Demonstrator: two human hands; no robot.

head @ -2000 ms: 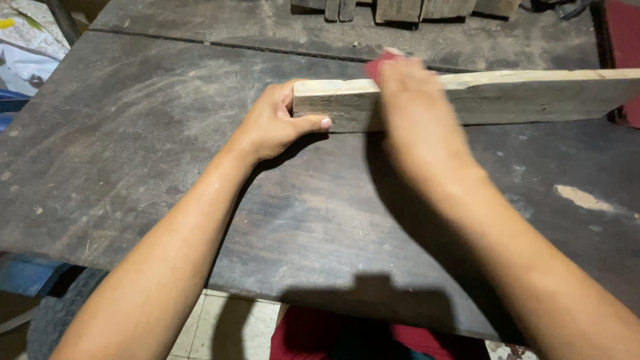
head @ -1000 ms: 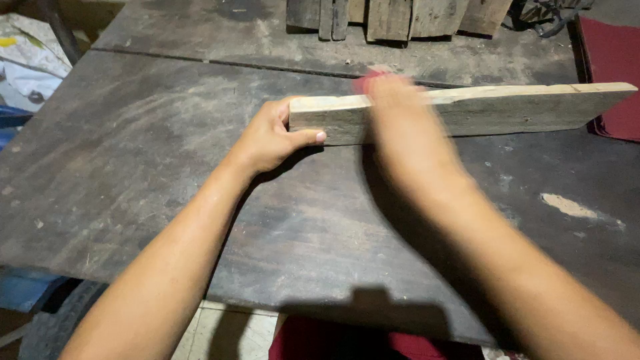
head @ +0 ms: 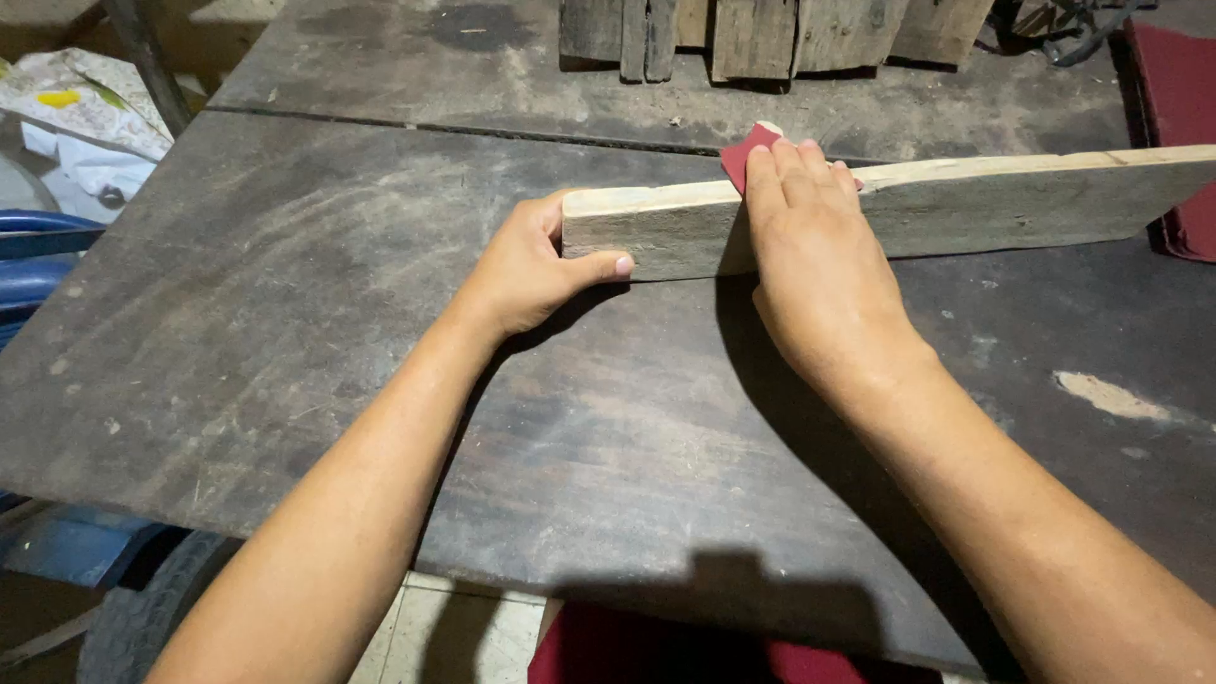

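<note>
A long rough wooden board (head: 1007, 204) stands on its long edge on the dark table, its pale narrow edge facing up. My left hand (head: 541, 261) grips the board's left end, thumb on the near face and the other fingers hidden behind. A piece of red sandpaper (head: 746, 157) lies over the top edge, under the fingers of my right hand (head: 817, 242), which presses it there. The palm of that hand covers part of the board's near face.
Several old wooden slats (head: 755, 38) lie at the back of the dark tabletop (head: 313, 313), which has a long seam across it. Red sheets (head: 1183, 114) are at the right edge, beside dark wire-like items (head: 1078, 33). A tyre (head: 142, 608) shows below the table at lower left.
The right hand and the sandpaper have stayed at the board's top edge; blurred in both earlier frames, the hand is now sharper. The left hand keeps its hold on the board's end.
</note>
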